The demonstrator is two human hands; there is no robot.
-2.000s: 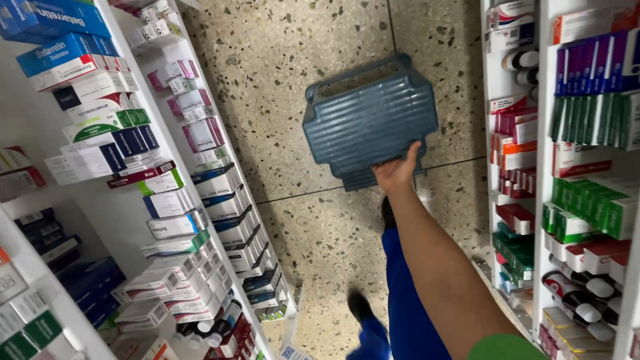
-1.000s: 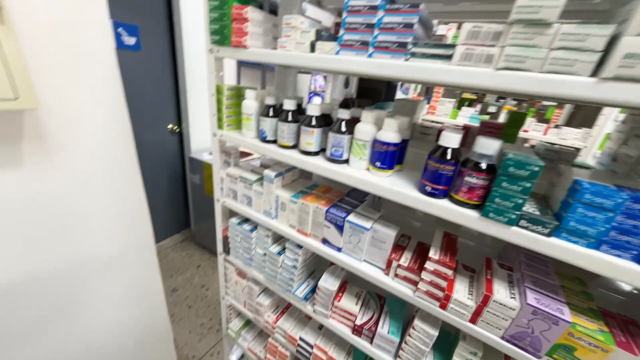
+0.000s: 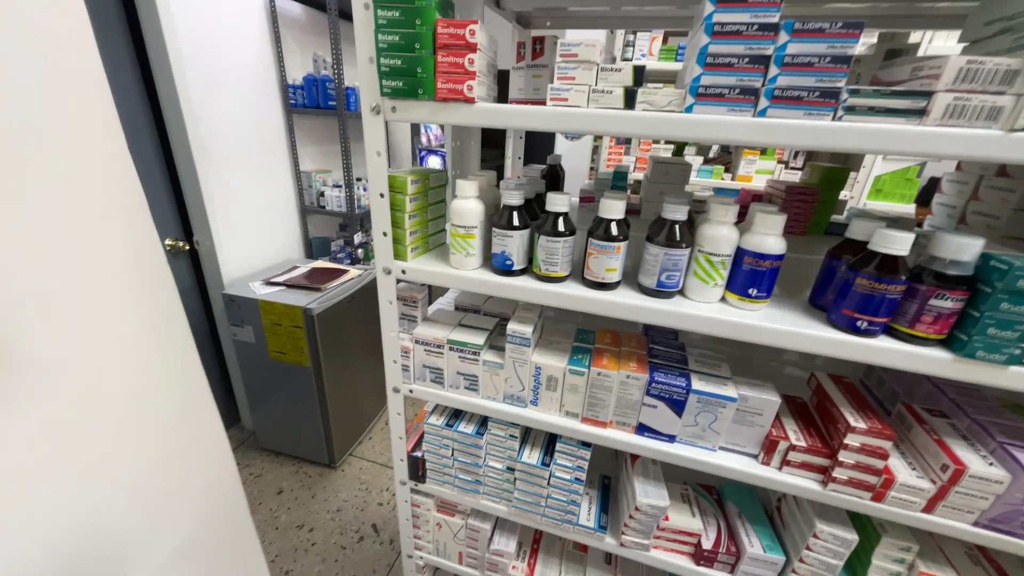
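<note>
Neither of my hands is in view. A white metal shelving unit point(image 3: 640, 300) fills the middle and right. Its second visible shelf bears a row of syrup bottles, among them a white bottle with green stripes point(image 3: 466, 226), an amber bottle with an orange and white label point(image 3: 606, 244) and a white-capped bottle with a blue label point(image 3: 754, 264). Green medicine boxes point(image 3: 416, 214) are stacked at that shelf's left end. Above stand red and white boxes point(image 3: 458, 64) and blue and white boxes point(image 3: 808, 68). Red and white cartons point(image 3: 852, 424) lie lower right.
A small grey refrigerator point(image 3: 344, 376) with papers and a dark red folder point(image 3: 316, 276) on top stands left of the shelving. Behind it is a dark metal rack point(image 3: 328, 112). A white wall point(image 3: 104, 320) takes up the near left, beside a dark door with a brass knob point(image 3: 177, 245).
The view has swung up from the floor to the shelves. Two seconds ago a hand was on a blue-grey plastic step stool on the floor; hand and stool are now out of view.
</note>
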